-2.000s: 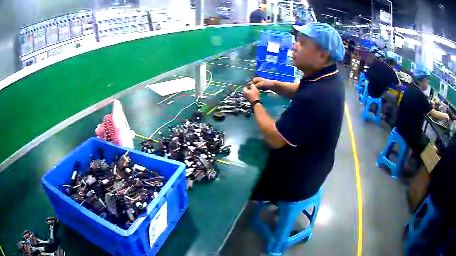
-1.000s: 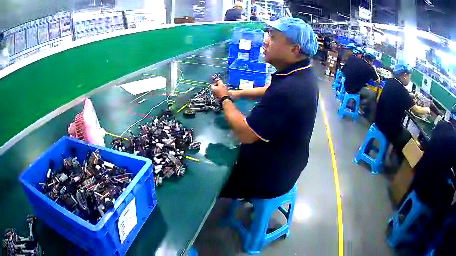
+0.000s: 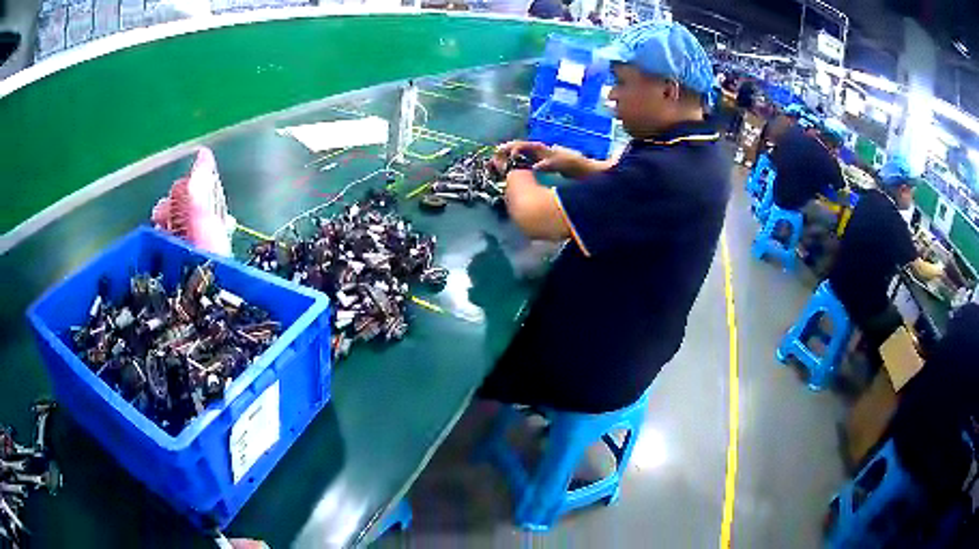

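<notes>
A blue tote (image 3: 274,370) with a white label stands on the green bench nearest me, full of dark, brown and white wire harnesses (image 3: 172,338). A small bit of skin, seemingly my right hand (image 3: 248,544), shows at the bottom edge below the tote, cut off by the frame. A thin pale piece (image 3: 220,539) lies beside it; I cannot tell if it is held. My left hand is out of the picture. More harnesses (image 3: 24,472) lie at the far left, cut off by the edge.
A harness pile (image 3: 360,268) lies behind the tote, beside a pink fan (image 3: 195,206). A seated worker (image 3: 633,247) in a blue cap handles parts at a smaller pile (image 3: 464,180). Stacked blue crates (image 3: 572,102) and a green partition (image 3: 268,77) stand behind. Other workers sit across the aisle.
The view has swung right, then partly back left, and tilted down. A bit of hand has appeared at the bottom edge. The seated worker's head and hands have lowered.
</notes>
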